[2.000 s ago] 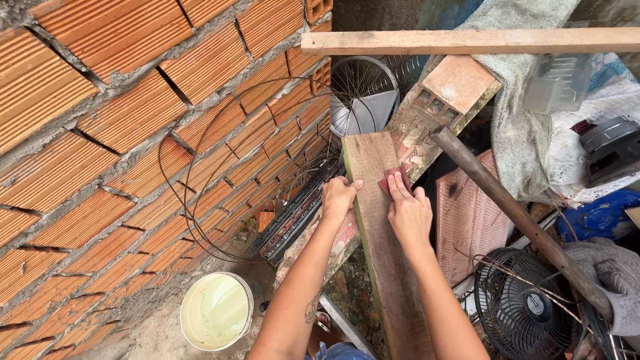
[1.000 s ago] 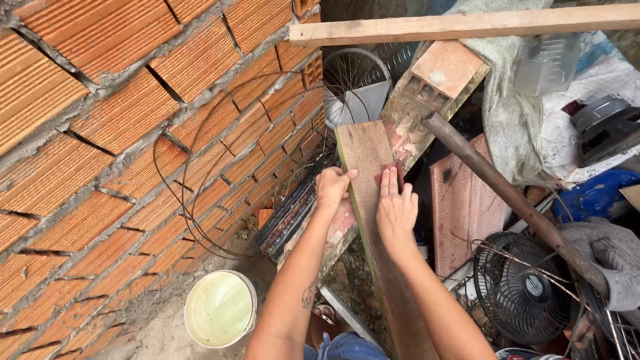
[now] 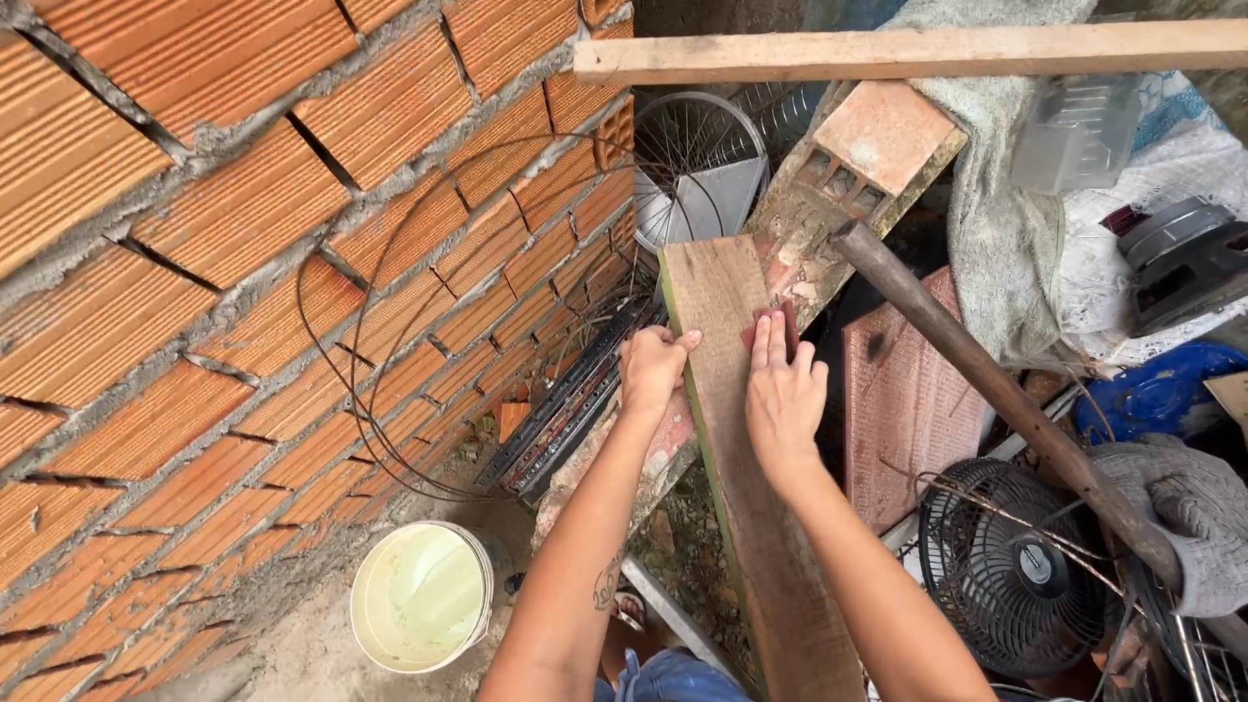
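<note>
A weathered wooden board (image 3: 731, 390) with a greenish left edge lies lengthwise before me, over a rough, paint-stained plank (image 3: 790, 244). My left hand (image 3: 655, 369) grips the board's left edge, fingers curled and thumb against it. My right hand (image 3: 785, 405) presses a reddish-brown piece of sandpaper (image 3: 777, 317) flat on the board near its right edge. Its fingers lie extended on the sheet, which sticks out around the fingertips. The palm side of each hand is hidden.
A hollow brick wall (image 3: 292, 244) stands left, with wire loops (image 3: 366, 390) beside it. A bucket (image 3: 421, 597) sits at lower left. A wooden batten (image 3: 877, 54) crosses the top. A round pole (image 3: 1004, 400), a fan (image 3: 1014, 565) and a clay brick (image 3: 885, 136) stand right.
My right hand and the sandpaper have moved slightly along the board, but the direction is not plain. My left hand stays at the board's left edge.
</note>
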